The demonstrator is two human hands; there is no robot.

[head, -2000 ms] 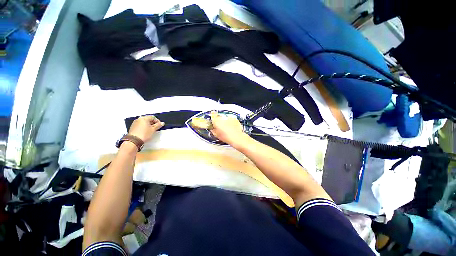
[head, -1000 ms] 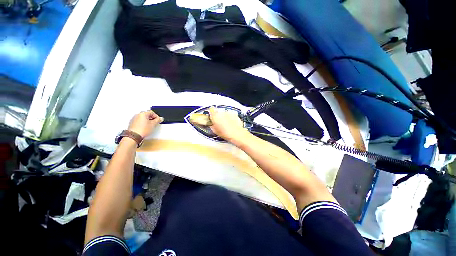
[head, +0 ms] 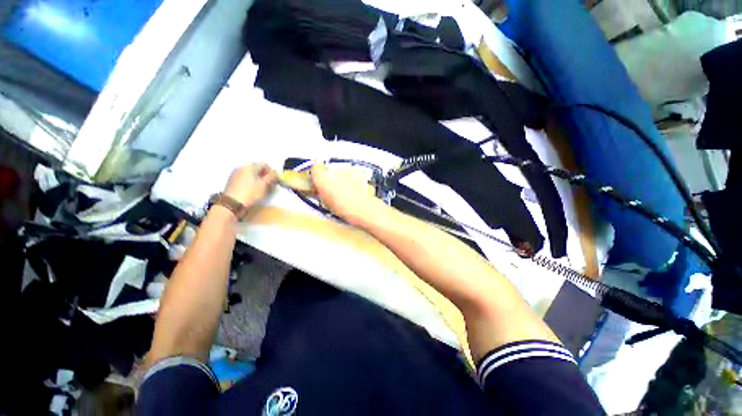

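A long curved black waistband piece [head: 433,216] lies on the white pressing board [head: 232,134]. My left hand [head: 250,184], with a brown wrist strap, has its fingertips pinched at the strip's left end; the exact contact is small and blurred. My right hand [head: 340,188] is closed around the tan handle of the steam iron [head: 296,179]. The iron rests on the strip, its tip pointing left, close to my left fingertips. My right hand and forearm hide part of the iron and strip.
Black unpressed pieces [head: 399,114] fan out beyond the strip. A tan curved band [head: 354,238] runs along the near edge. The blue roll [head: 598,122] lines the far side. A black hose [head: 606,192] and metal spring [head: 561,268] reach the iron from the right, above a dark rest pad [head: 573,313].
The iron and my right hand have moved left along the strip to beside my left fingers. My left hand stays at the strip's left end. The view has turned and shifted.
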